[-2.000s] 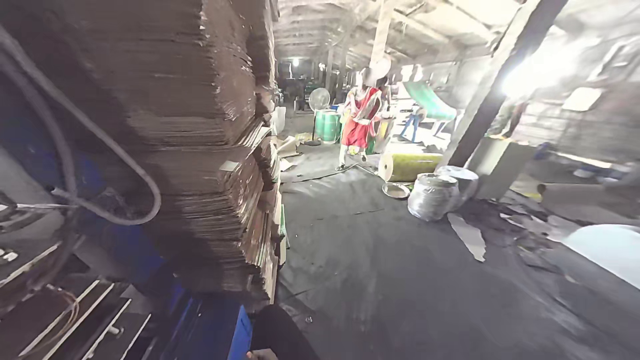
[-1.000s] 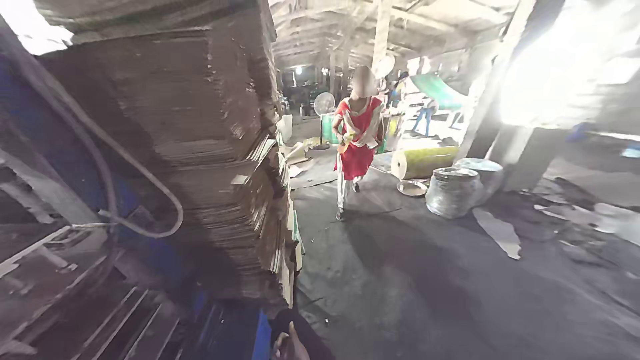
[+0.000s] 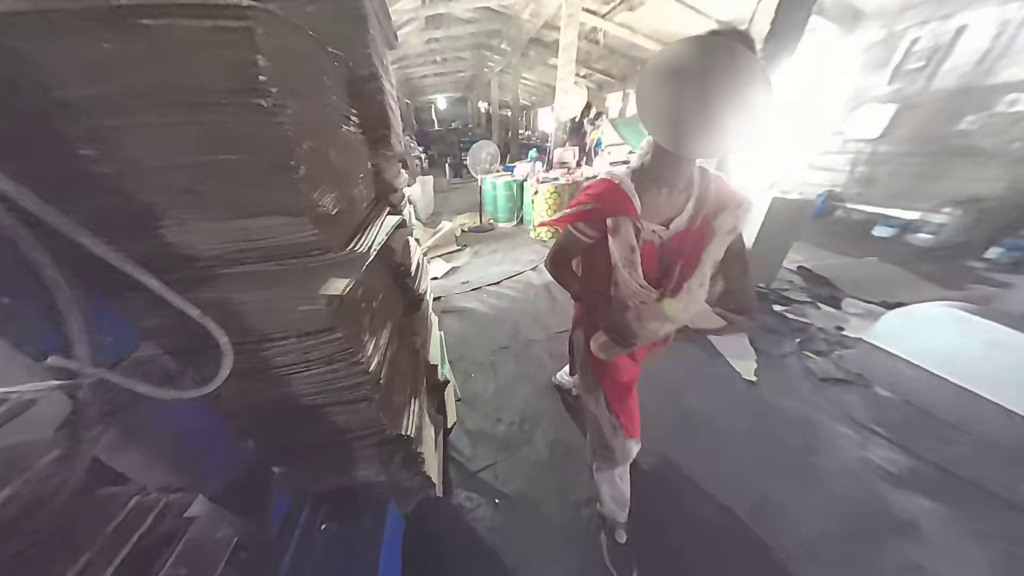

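Neither of my hands shows in the head view. At the left rises a tall stack of brown cardboard sheets (image 3: pixel 264 240), its edges uneven, with some sheets sticking out toward the aisle. A grey cable or hose (image 3: pixel 160 292) hangs in a loop before the stack. Low at the left lies a dark slatted surface (image 3: pixel 120 524), beside the blue edge of a panel or frame (image 3: pixel 392 540). A person in red clothing with a pale scarf (image 3: pixel 624 304) stands or walks close by in the aisle, arms bent.
Dark sheeting covers the floor (image 3: pixel 512 384). Farther back are a pedestal fan (image 3: pixel 484 158), green drums (image 3: pixel 502 200) and a yellow patterned drum or roll (image 3: pixel 548 210). Scraps of sheet material (image 3: pixel 832 320) and a large white object (image 3: pixel 952 344) lie at the right.
The person in red has come much nearer along the aisle. A hand seen at the bottom edge in the earlier frames is out of view now.
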